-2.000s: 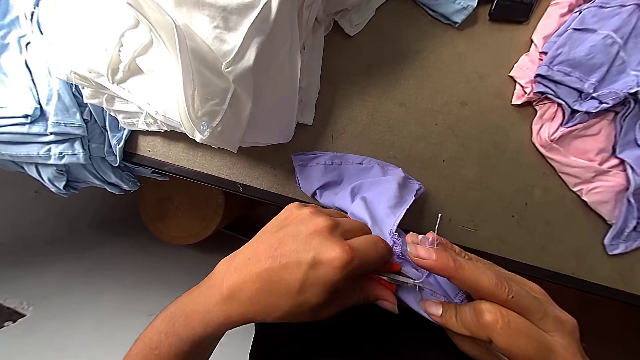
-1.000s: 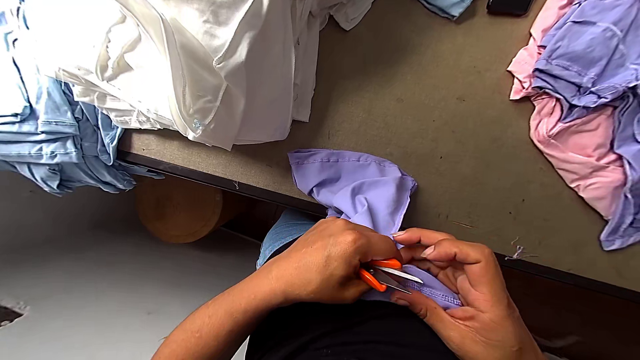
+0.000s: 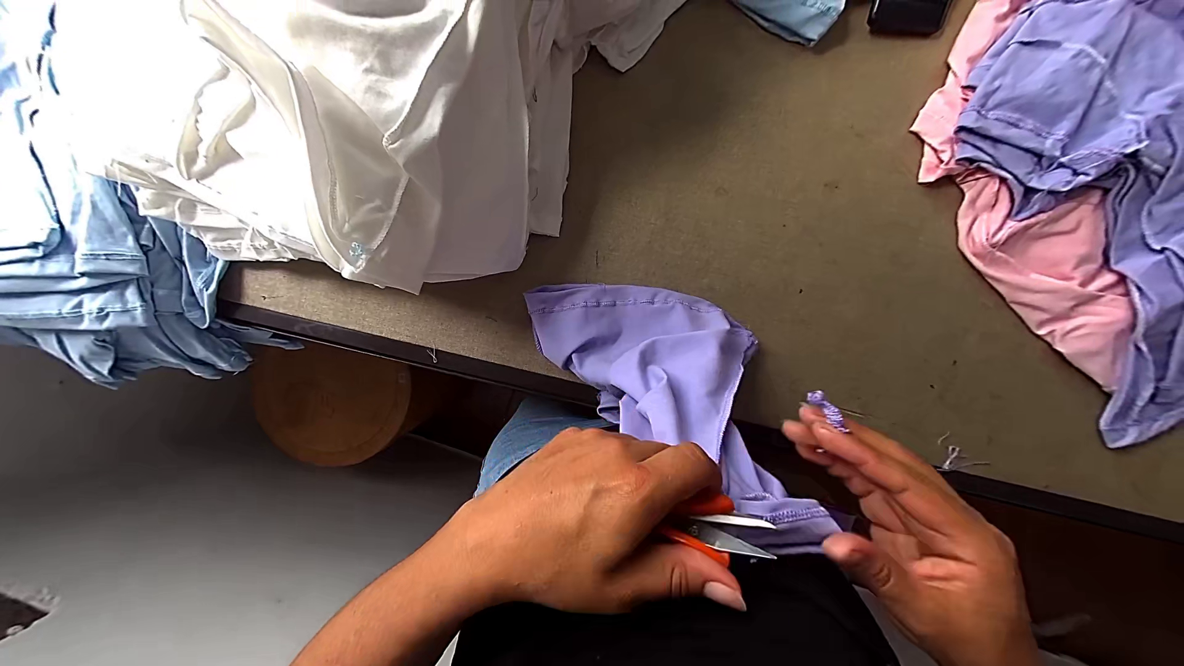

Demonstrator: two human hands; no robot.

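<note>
My left hand is closed around small thread snips with orange handles, their two metal blades apart and pointing right. It also rests on a lilac garment piece, which runs from the table edge down to my lap and has a stitched seam along its lower end. To the right, my right hand has its fingers spread. A short curled scrap of purple stitched thread lies on its fingertips, and the thumb is near or against the end of the cloth; whether it touches cannot be told.
White garments are heaped at the upper left, over light blue ones hanging past the table edge. Pink and lilac garments lie at the right. Loose threads sit on the front edge. A round wooden stool stands below.
My right hand has moved away from the snips and spread its fingers. The curled purple scrap now shows on its fingertips. Loose threads, seen near the fingers two seconds ago, lie on the table edge.
</note>
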